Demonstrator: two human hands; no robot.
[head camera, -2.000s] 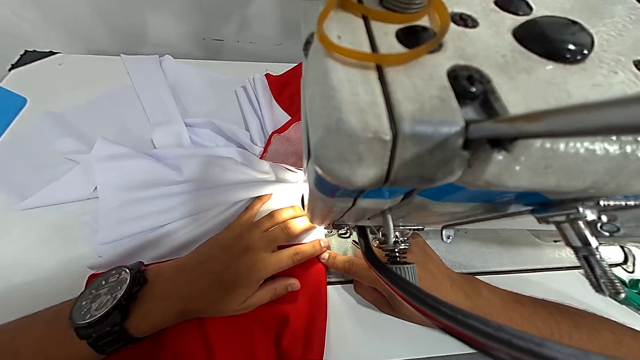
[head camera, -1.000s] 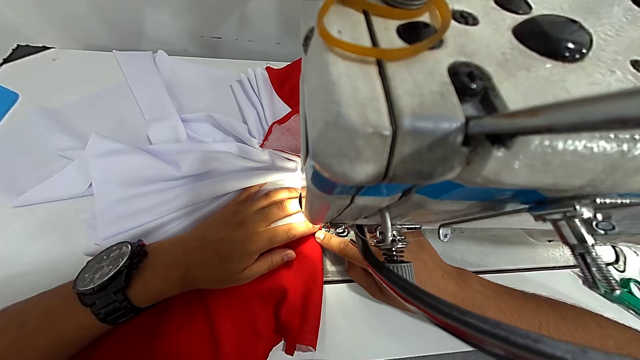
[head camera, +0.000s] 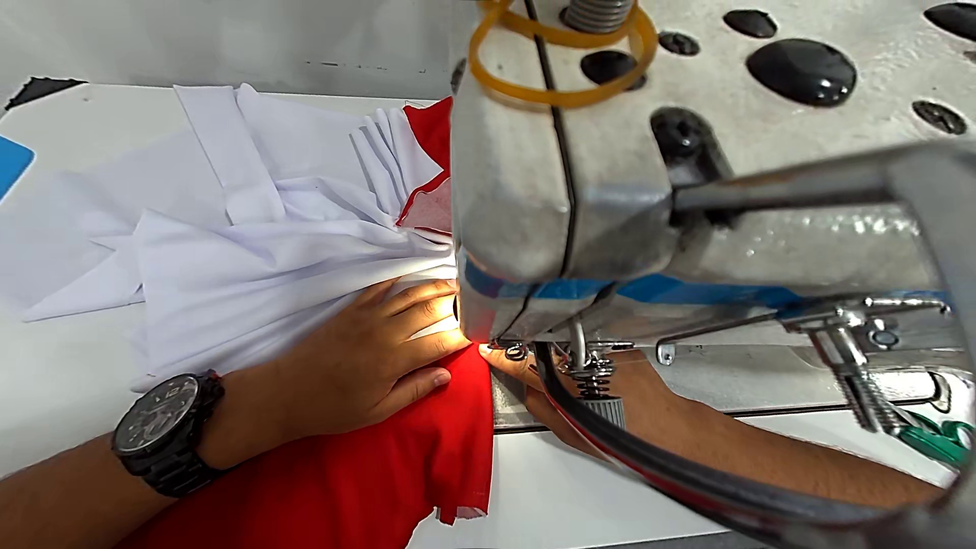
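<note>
My left hand (head camera: 366, 354), with a black wristwatch (head camera: 164, 427) on its wrist, lies flat, fingers spread, on white fabric (head camera: 252, 259) and red fabric (head camera: 358, 473) where the two meet. Its fingertips reach the lit spot under the head of a sewing machine (head camera: 511, 191). My right hand (head camera: 557, 381) is on the other side, partly hidden by the machine's black cable and thread tensioner (head camera: 598, 381). Its index fingertip touches or nearly touches the red fabric's edge beside the needle area. The needle itself is hidden behind the machine head.
A yellow rubber band (head camera: 564, 95) loops around a post on top of the machine. Green-handled scissors or a similar tool (head camera: 938, 438) lie at the right. A blue object (head camera: 11, 164) shows at the left edge, and a grey wall stands behind the white table (head camera: 69, 366).
The red fabric's near edge, below the frame two seconds ago, now shows beside the table. The white fabric has shifted slightly. Both hands remain near the needle area.
</note>
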